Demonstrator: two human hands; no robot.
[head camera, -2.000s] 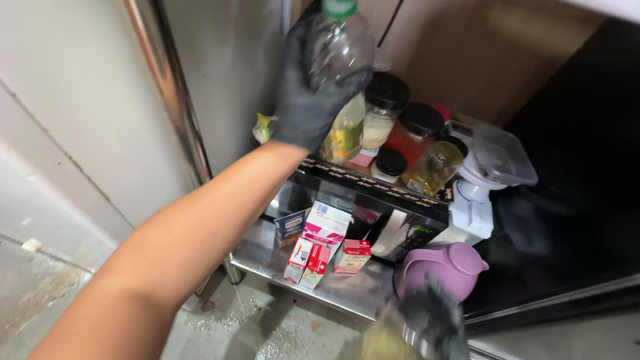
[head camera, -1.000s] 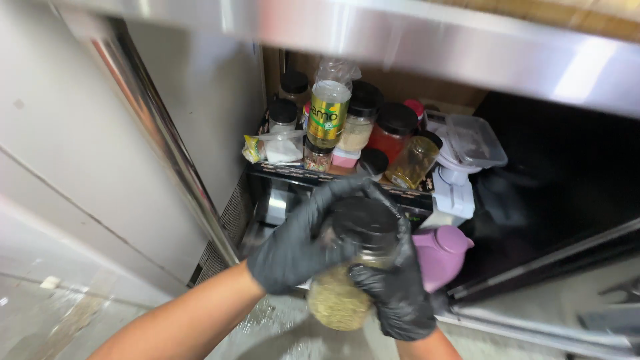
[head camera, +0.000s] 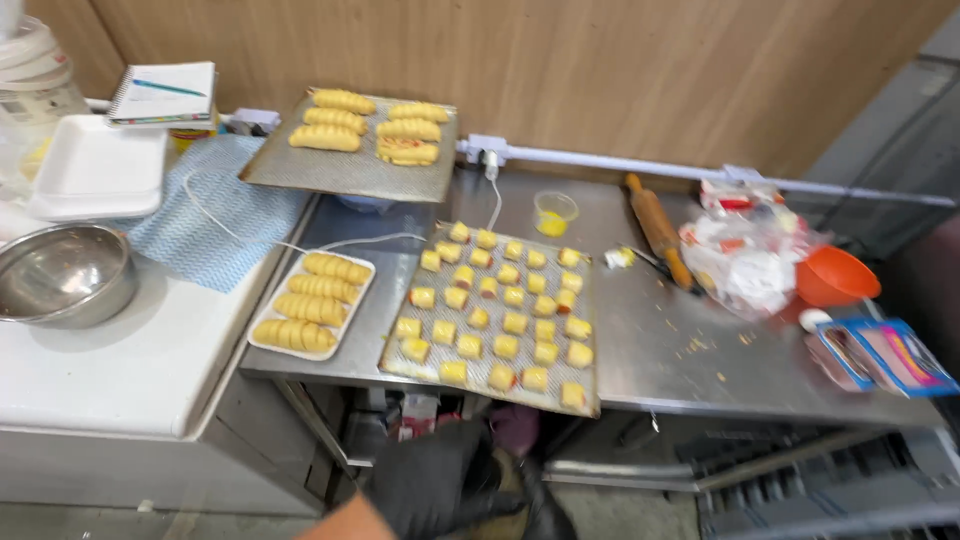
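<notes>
Low in front of the steel table, my left hand (head camera: 431, 480), in a black glove, is closed around a jar (head camera: 506, 480) of dried herbs, blurred and mostly covered by the fingers. My right hand (head camera: 547, 506), gloved too, grips the jar's other side and is partly cut off by the bottom edge. Above them, a perforated metal tray (head camera: 491, 300) holds rows of small glazed dough rolls with filling. Left of it, a white foam tray (head camera: 259, 345) carries several scored dough rolls. Behind, another metal tray (head camera: 337, 176) bears larger scored rolls.
A rolling pin (head camera: 656, 225), a small plastic cup (head camera: 555, 210), plastic bags (head camera: 742, 262), an orange bowl (head camera: 836, 277) and ham packages (head camera: 885, 356) lie on the right. A steel bowl (head camera: 71, 277), blue cloth (head camera: 202, 195) and notebook (head camera: 165, 90) are left. Table edge (head camera: 750, 409) is above the hands.
The view has swung up from the lower shelf to the tabletop. The left hand let go of the plastic bottle on the shelf, then joined the right on the jar; both still hold it.
</notes>
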